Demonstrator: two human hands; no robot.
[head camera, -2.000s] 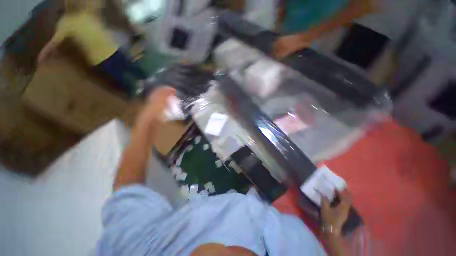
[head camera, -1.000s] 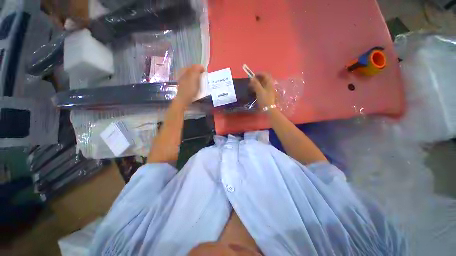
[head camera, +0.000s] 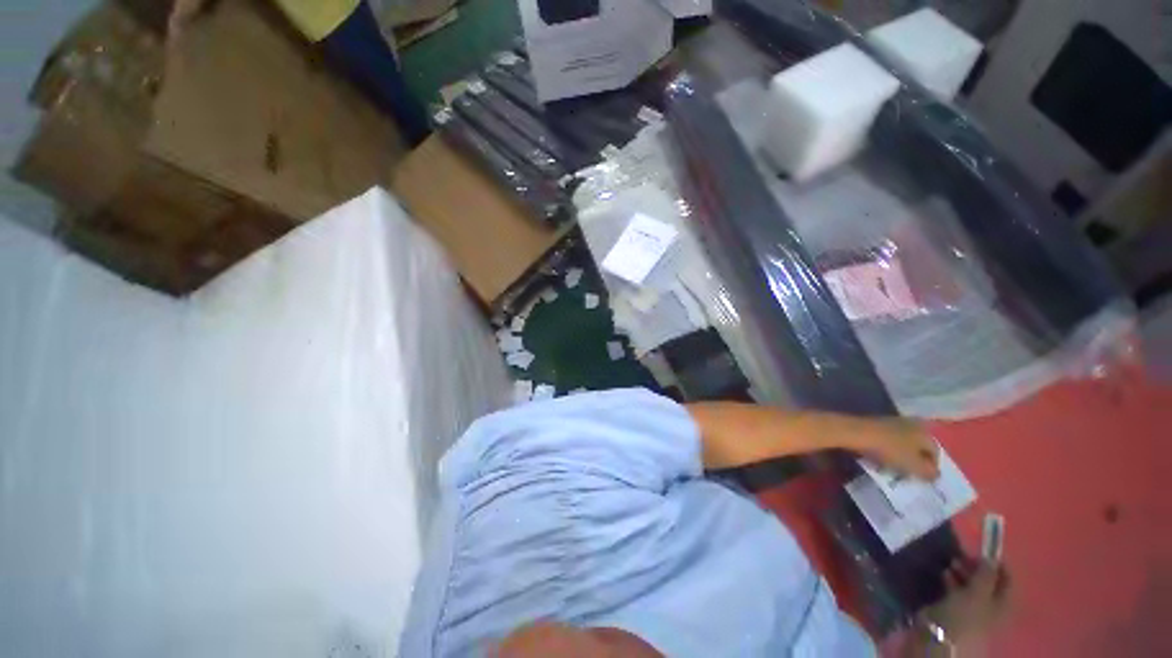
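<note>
A long dark bar (head camera: 803, 315) in a shiny clear bag runs from the top middle to the lower right, its near end over the red sheet (head camera: 1092, 476). My left hand (head camera: 900, 450) is at the white label sheet (head camera: 910, 499) above the bar; its fingertips are small, but the sheet lies at them. My right hand (head camera: 970, 602) is near the bar's near end with a small white barcode label (head camera: 991, 539) at its fingertips. A stack of white labels (head camera: 639, 248) lies beside the bar on white packing material.
White foam blocks (head camera: 832, 111) and a bagged pink-red card (head camera: 874, 283) lie beyond the bar. Another bagged dark bar (head camera: 996, 212) is at the right. Parallel bars (head camera: 508, 135), a cardboard sheet (head camera: 469, 219) and a large white wrapped block (head camera: 296, 437) are left. Backing papers dot the green floor (head camera: 566, 337).
The view has swung left, so the bar now slants and the tape dispenser is out of view. My left hand stays at the label sheet, my right hand at the small label.
</note>
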